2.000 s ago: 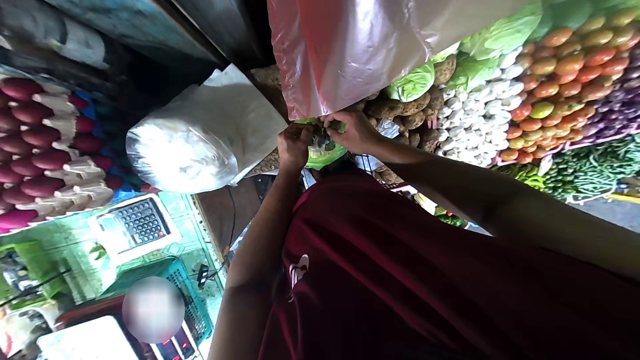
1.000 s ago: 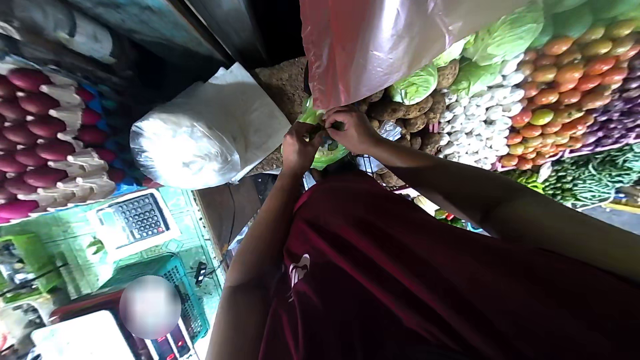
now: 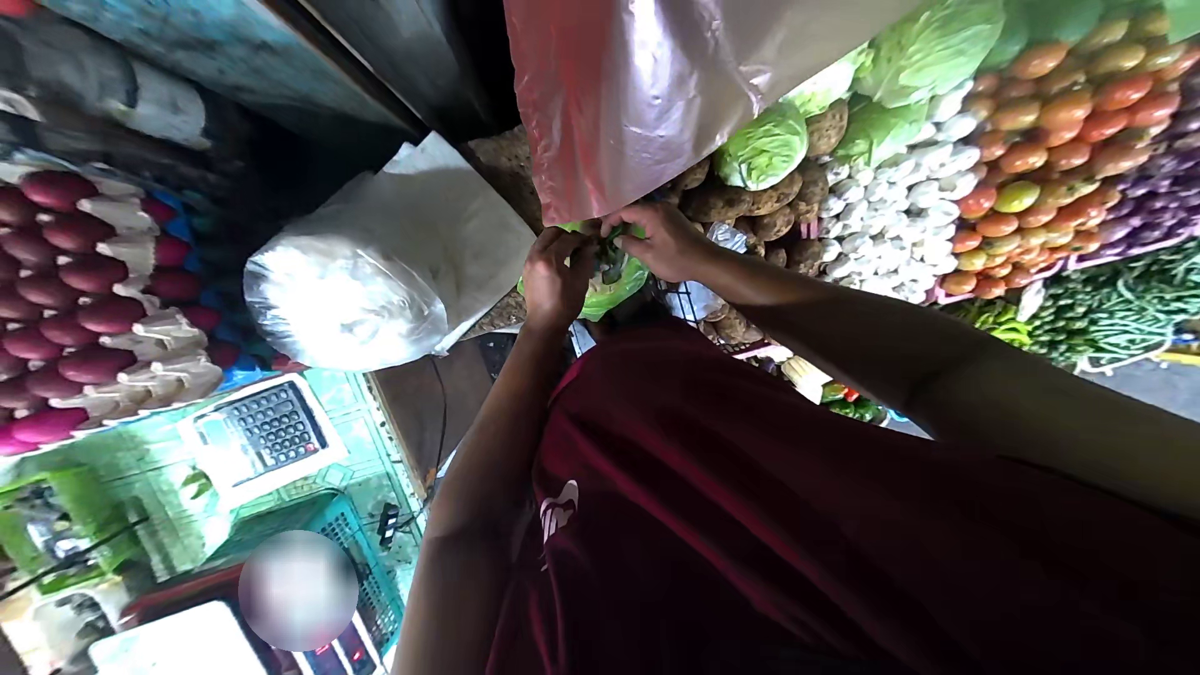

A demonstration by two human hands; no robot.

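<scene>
My left hand (image 3: 559, 277) and my right hand (image 3: 662, 242) are close together at the upper middle, fingers bent around a green plastic bag (image 3: 614, 292). Dark green pieces show in the bag's opening between the two hands; what they are is too small to tell. The left fingers pinch the bag's left side, the right thumb and fingers its upper right side. Just above both hands hangs a pink plastic sheet or bag (image 3: 600, 122). To the left of my left hand lies a large roll of clear plastic bags (image 3: 347, 300).
Red eggs (image 3: 94, 272) fill stacked trays at far left, above a calculator (image 3: 272, 427) and a teal plastic basket (image 3: 361, 553). At right are cabbages (image 3: 764, 150), brown root vegetables (image 3: 773, 225), garlic (image 3: 891, 225), tomatoes (image 3: 1059, 131) and string beans (image 3: 1134, 319).
The fingers of both hands have shifted slightly at the green bag, and dark green pieces show more plainly between them than a second ago. Both hands remain at the bag.
</scene>
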